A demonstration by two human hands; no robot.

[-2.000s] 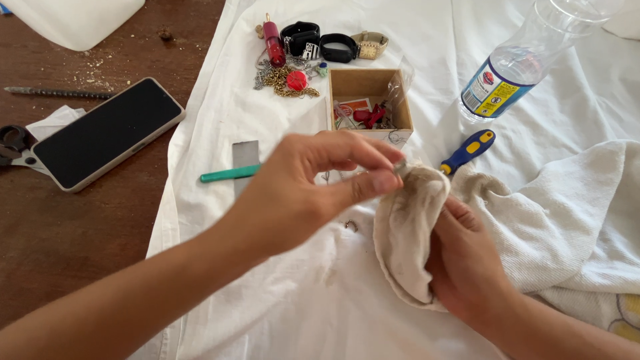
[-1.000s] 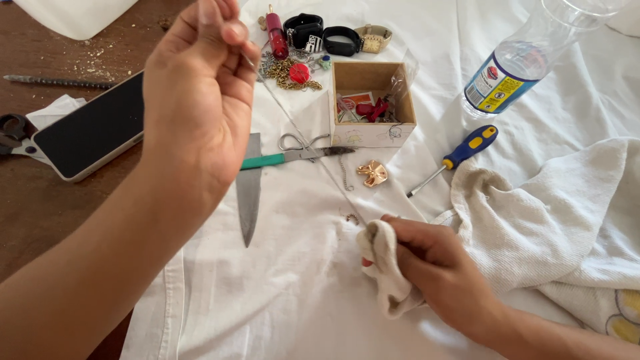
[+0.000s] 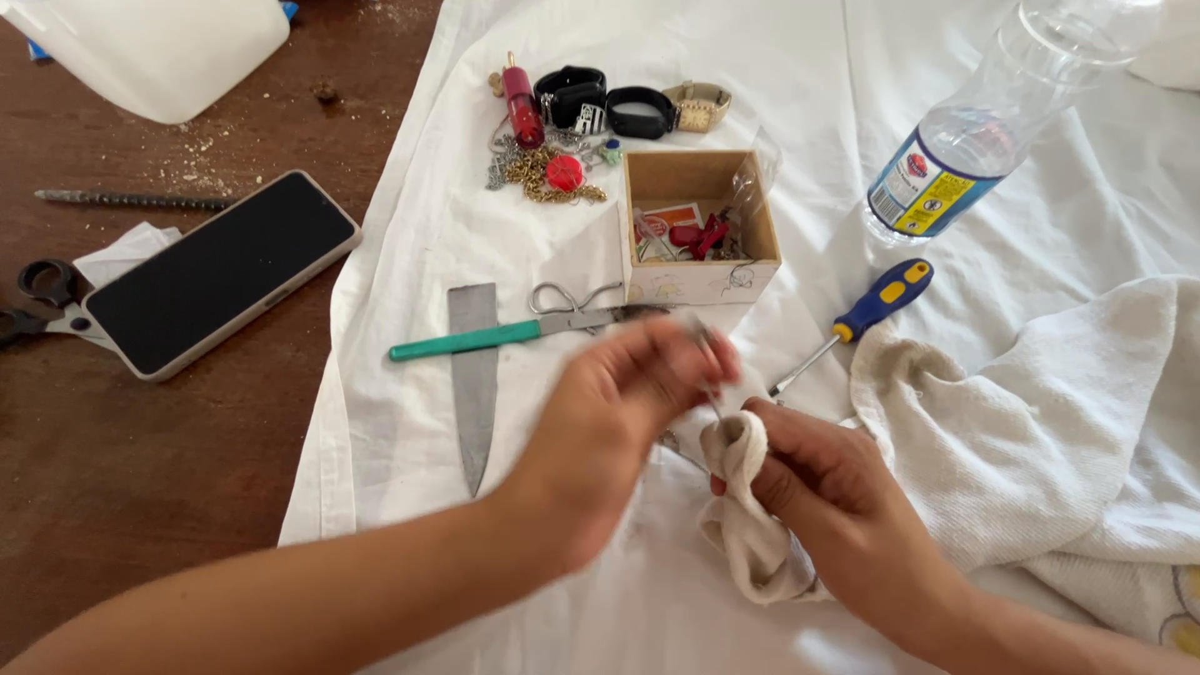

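Note:
My right hand point(image 3: 825, 487) grips a folded, stained off-white cloth point(image 3: 750, 544). Just to its left, my blurred left hand point(image 3: 619, 412) pinches a thin metallic strand point(image 3: 710, 398) that runs down to the cloth's fold; whether it is a chain cannot be told. Beyond my left hand, a green-handled tool point(image 3: 469, 339) lies across a grey metal blade point(image 3: 475, 394), beside a looped metal wire piece point(image 3: 562, 298). A blue and yellow screwdriver point(image 3: 886, 298) rests beyond my right hand. My fingers hide part of the green-handled tool's far end.
A small wooden box point(image 3: 703, 281) holds red items and packets. Behind it lie watches point(image 3: 698, 108), wristbands point(image 3: 640, 112), chains point(image 3: 539, 173) and a red tube point(image 3: 521, 103). A clear plastic bottle point(image 3: 947, 169) stands right. A phone point(image 3: 225, 272), scissors point(image 3: 56, 300) and a rod point(image 3: 131, 199) are left.
My left hand rose to the upper left, drawing a thin strand away from the cloth, and has come back down beside it. The cloth stays in my right hand.

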